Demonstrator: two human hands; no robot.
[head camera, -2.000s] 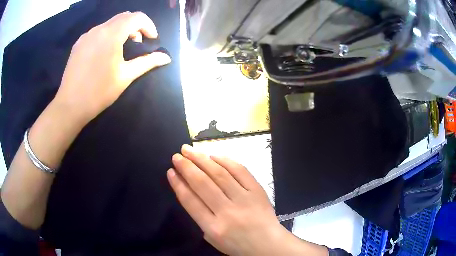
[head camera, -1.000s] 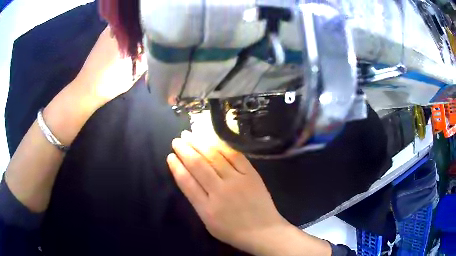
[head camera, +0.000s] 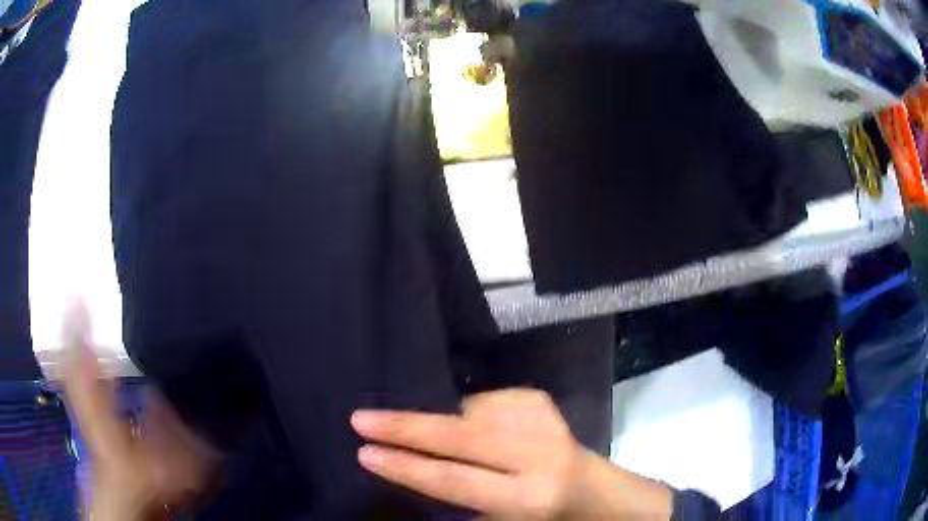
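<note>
A wide black cloth panel (head camera: 285, 204) lies left of the needle area and hangs over the table's front edge. My right hand (head camera: 509, 448) is at the hanging part, with two fingers extended flat across the cloth; its thumb is hidden, so a grip cannot be told. My left hand (head camera: 142, 448) is blurred at the lower left, beside the cloth's left edge, with a finger pointing up; its hold is unclear. The metal parts at the needle (head camera: 417, 36) are at the top edge, above the bright plate (head camera: 473, 112). Another black piece (head camera: 651, 153) lies flat right of the plate.
The white machine body (head camera: 784, 66) is at the upper right. A pale marked strip (head camera: 651, 290) runs along the table's front edge. Blue baskets (head camera: 799, 463) with dark cloth are at the lower right. An orange basket (head camera: 901, 142) is at the far right. Dark cloth also lies at the far left.
My view has shifted, so the machine head is mostly out of the picture. Both hands have moved from near the needle area to the hanging cloth at the front. The left cloth now lies in long folds.
</note>
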